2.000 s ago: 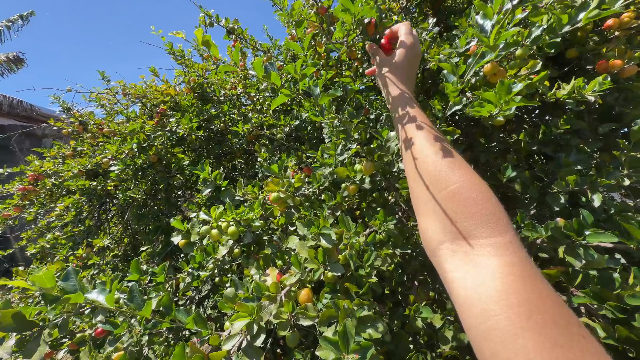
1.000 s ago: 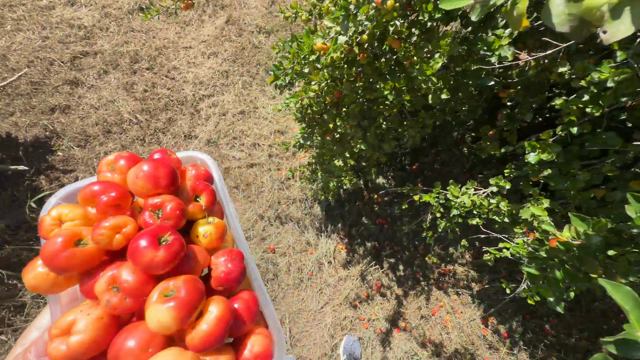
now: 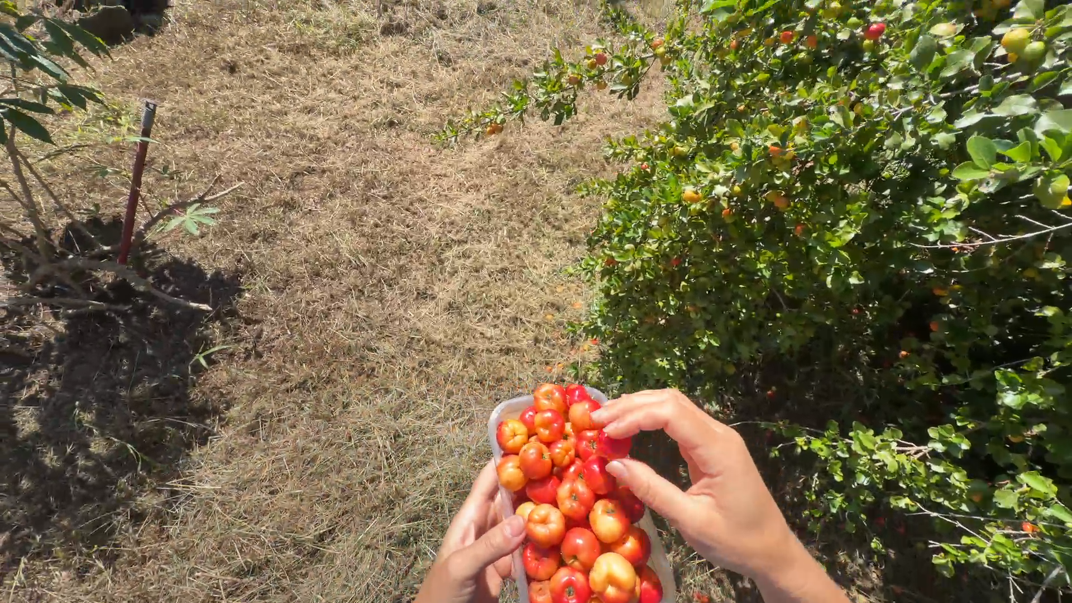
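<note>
A translucent plastic container [image 3: 663, 563], heaped with red and orange acerola-like fruits [image 3: 579, 548], is at the bottom centre. My left hand [image 3: 479, 540] grips its left side, the thumb over the rim beside the fruits. Over the container's right edge is my right hand [image 3: 708, 486], its thumb and fingertips at a red fruit [image 3: 614, 444] on top of the heap. Whether those fingers still grip that fruit or only touch it cannot be told.
A leafy bush [image 3: 737, 251] bearing red, orange and green fruits fills the right side, one branch reaching left. Dry cut grass [image 3: 377, 251] covers the ground. At the left stand a dark red stake [image 3: 136, 184] and a small plant with bare branches [image 3: 75, 266].
Two seconds ago a hand was raised into the bush at a red fruit; now my right hand is down at the container. The view has swung down and left since then.
</note>
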